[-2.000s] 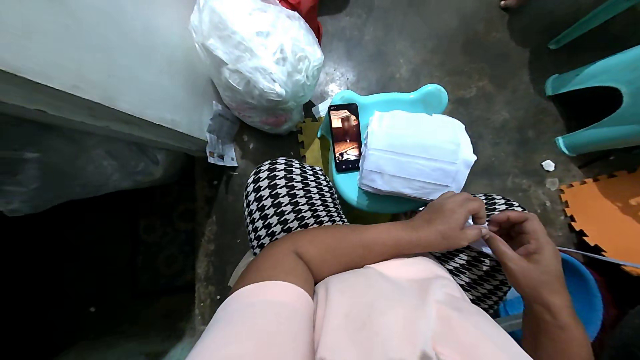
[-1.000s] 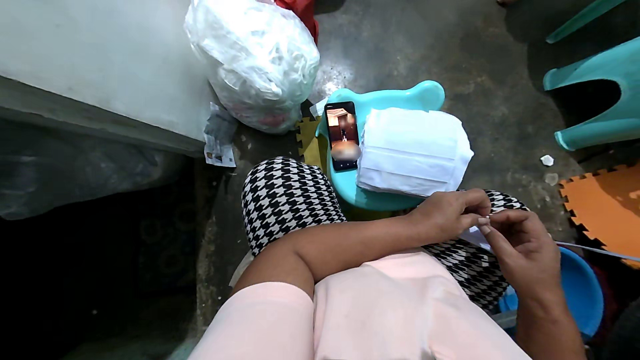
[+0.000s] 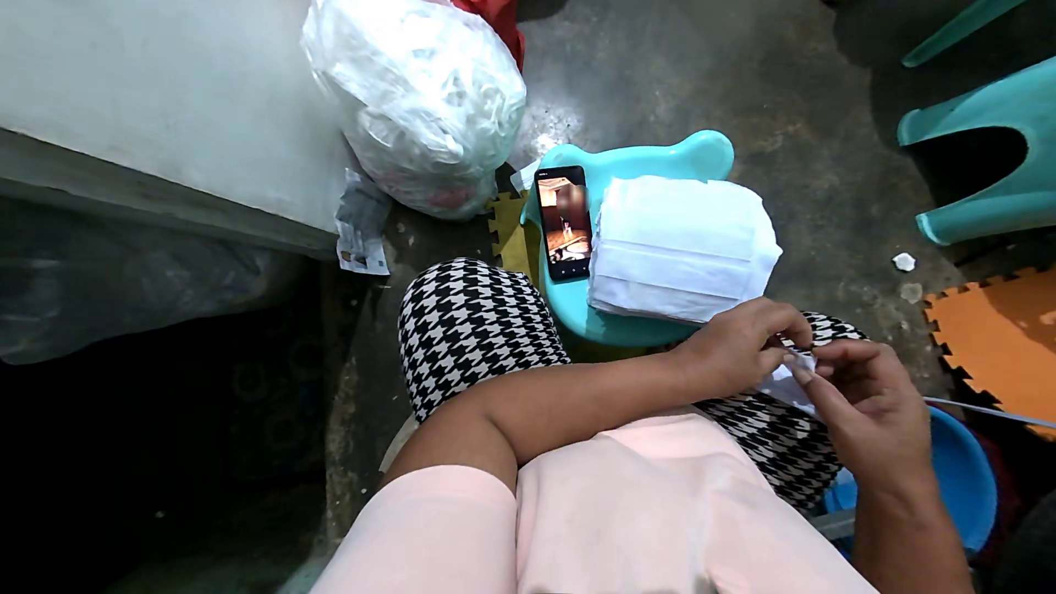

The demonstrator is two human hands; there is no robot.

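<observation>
My left hand [image 3: 742, 342] and my right hand [image 3: 874, 396] meet above my right thigh, fingertips pinching a small piece of white cloth [image 3: 788, 384]. Part of the cloth hangs below the fingers; its held edge is mostly hidden by them. A thin pale cord or strip [image 3: 973, 406] runs from behind my right hand toward the right edge. Beyond my left hand, a stack of folded white cloth [image 3: 681, 247] rests on a teal plastic stool [image 3: 610, 326]. A phone with its screen lit [image 3: 565, 223] lies on the stool, left of the stack.
A stuffed clear plastic bag [image 3: 425, 107] stands on the floor at upper left, near a pale ledge [image 3: 173, 99]. Another teal plastic stool [image 3: 990, 148] is at right, above an orange foam mat [image 3: 1002, 338]. A blue basin [image 3: 961, 478] sits behind my right forearm.
</observation>
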